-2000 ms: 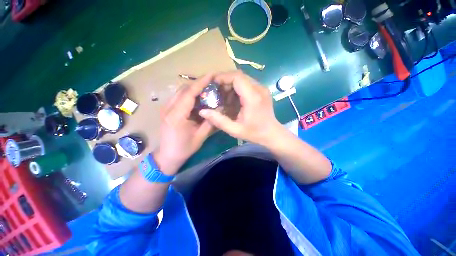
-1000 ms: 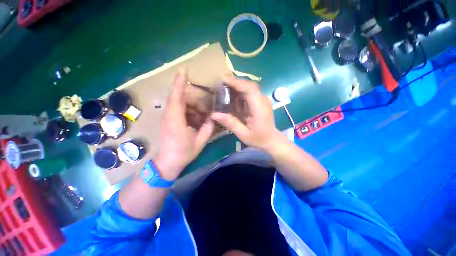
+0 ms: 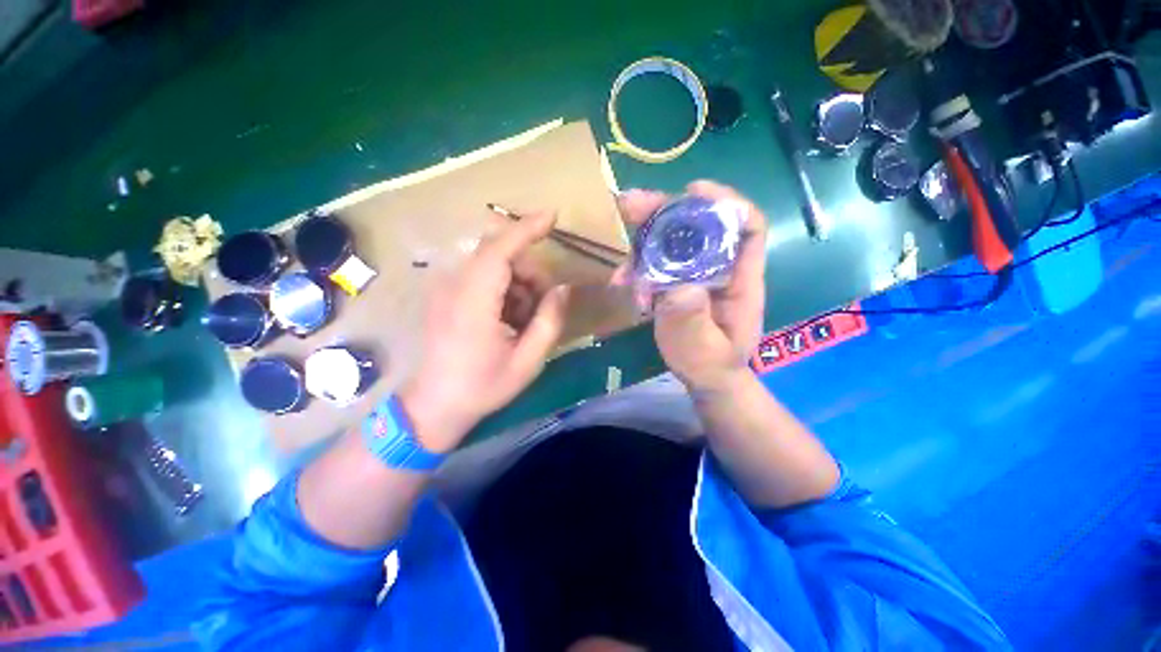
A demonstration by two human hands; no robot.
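Note:
My right hand [image 3: 703, 334] holds a round watch case [image 3: 689, 242] in its fingertips, right of the cardboard sheet [image 3: 395, 229]. The case's upward face is glossy, with a dark round centre and bright reflections. My left hand [image 3: 478, 334] is over the cardboard, fingers apart and curled, with nothing seen in it. Thin tweezers [image 3: 579, 241] lie beyond its fingertips; their right end passes behind my right fingers. Several round black discs [image 3: 251, 259] stand at the cardboard's left, one reflecting white [image 3: 301, 303]. A small white piece with a yellow end [image 3: 353, 273] is beside them.
Masking tape [image 3: 620, 117] lies beyond the cardboard. A solder spool [image 3: 57, 354], green spool [image 3: 115, 400] and red tray [image 3: 77, 541] are at left. A red power strip [image 3: 815, 341] is at the bench edge. A red-orange handled tool [image 3: 980, 204] and more discs [image 3: 840, 121] are at right.
My hands have moved apart. My right hand has moved right with the case, whose glossy face now shows. My left hand has come away from it. The view has shifted slightly.

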